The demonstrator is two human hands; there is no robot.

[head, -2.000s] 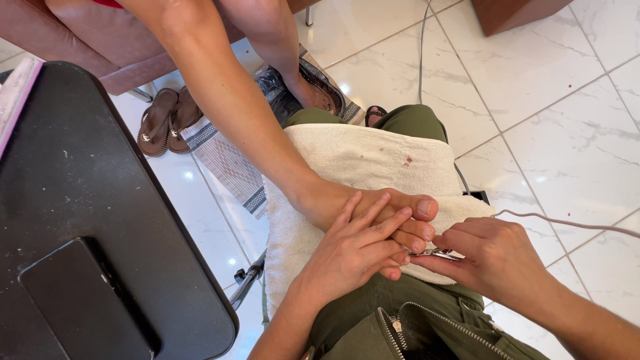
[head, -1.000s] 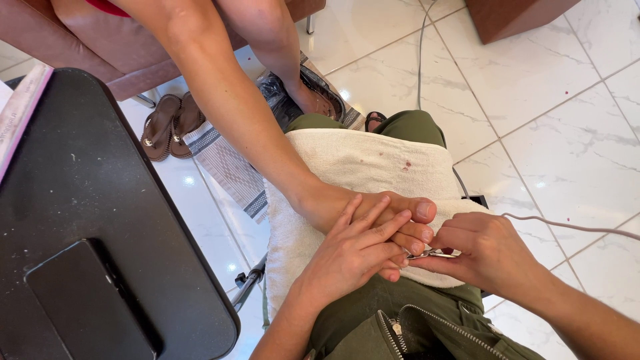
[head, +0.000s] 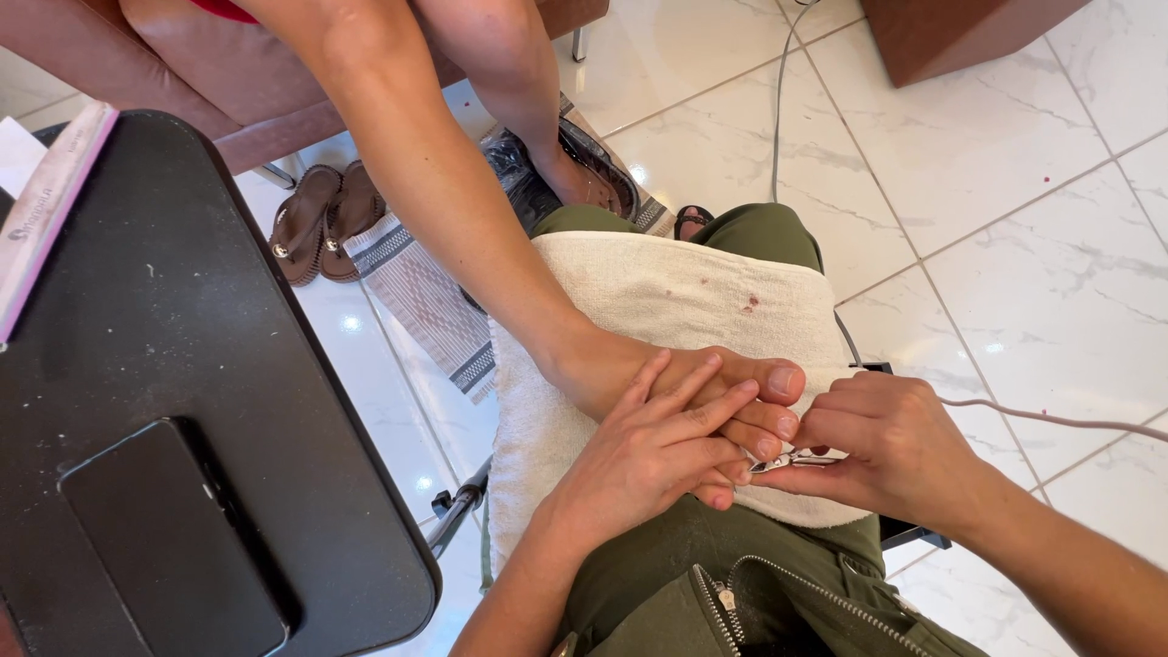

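Another person's bare foot (head: 630,370) lies on a cream towel (head: 675,274) spread over my lap. My left hand (head: 630,456) rests across the top of that foot, its fingers spread over the instep and its lower part against the smaller toes. Metal cuticle nippers (head: 794,461) are held between the thumb and fingers of my right hand (head: 876,443), their tip at one of the smaller toes. Whether the jaws are closed cannot be told. A few reddish stains mark the towel beyond the foot.
On the left stands a black table (head: 182,338) with a dark phone (head: 169,547) and a nail file (head: 50,219). Brown flip-flops (head: 306,224) and a woven mat (head: 424,301) lie on the tiled floor. A cable (head: 1049,415) runs off to the right. A brown armchair (head: 192,55) stands beyond.
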